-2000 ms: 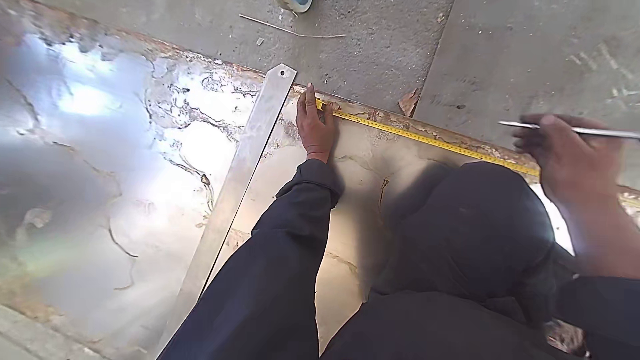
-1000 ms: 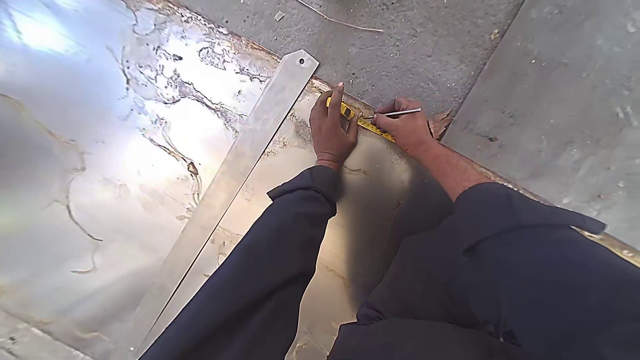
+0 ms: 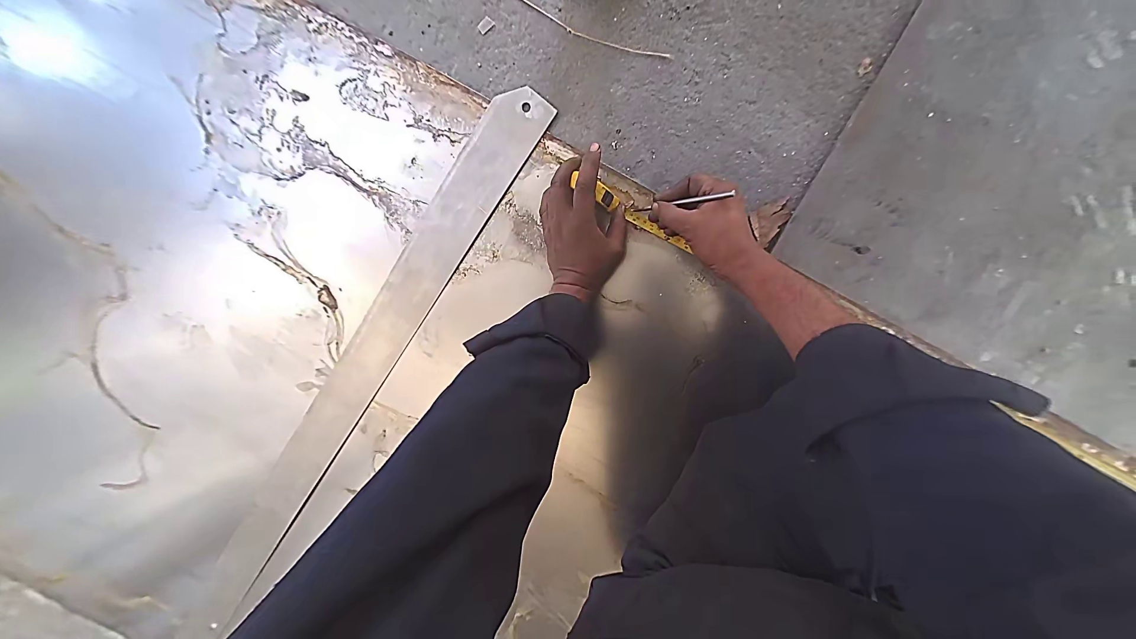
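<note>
My left hand presses the yellow blade of a tape measure along the far edge of a stained, shiny metal sheet. One finger points away from me beside the tape's dark marking. My right hand grips a thin metal marking tool, whose tip meets the tape close to my left fingers. To the left of my hands a long flat steel straightedge lies slantwise across the sheet, its pointed end with a hole reaching past the edge. My right sleeve hides part of the tape.
Grey concrete floor lies beyond the sheet, with a joint running through it. A thin wire or twig and a small pale scrap rest there. A brown flake sits at the sheet's edge near my right wrist. My knees are over the sheet.
My right hand, with the marking tool, has come from the far right to the tape beside my left hand. The view has shifted.
</note>
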